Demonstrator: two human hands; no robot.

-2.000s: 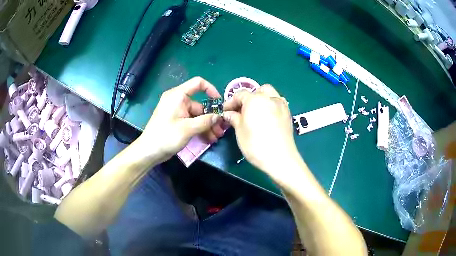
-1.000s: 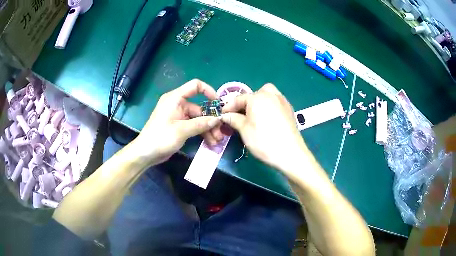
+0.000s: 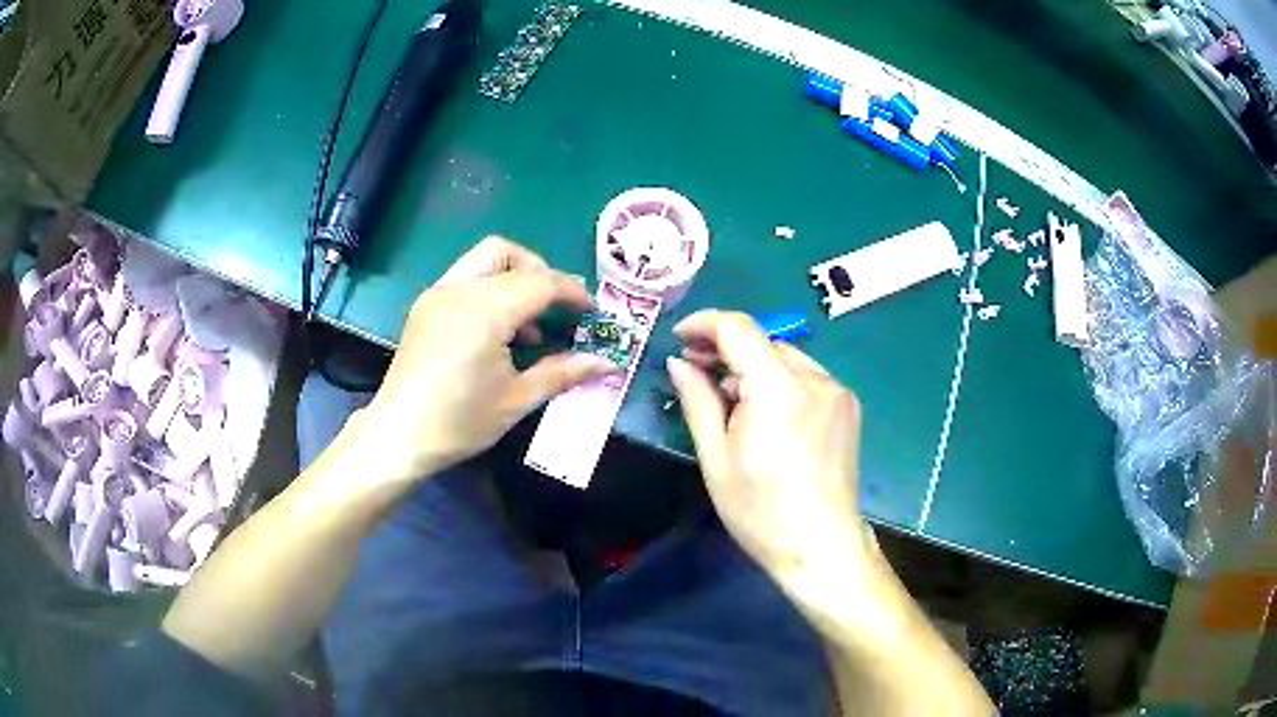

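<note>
A pale pink fan body lies on the green mat, its round spoked head [image 3: 651, 238] away from me and its handle [image 3: 571, 432] towards me, reaching the bench's near edge. My left hand [image 3: 469, 347] holds a small green circuit board [image 3: 605, 338] between thumb and fingers, over the top of the handle just below the head. My right hand [image 3: 770, 434] is just right of the handle, thumb and index finger apart, with nothing seen between them. A blue battery [image 3: 787, 326] shows behind its knuckles, partly hidden. A thin wire end shows near its thumb.
A black electric screwdriver [image 3: 399, 126] and a board panel [image 3: 529, 52] lie beyond my left hand. A handle cover [image 3: 885, 268], blue batteries [image 3: 882, 119], tiny pink pieces [image 3: 1006, 241] and a plastic bag [image 3: 1162, 378] are right. A bin of pink housings [image 3: 119, 434] stands lower left.
My right hand has come off the circuit board and moved right, its fingertips parting. The fan head and a blue battery are now uncovered. The whole view has shifted slightly.
</note>
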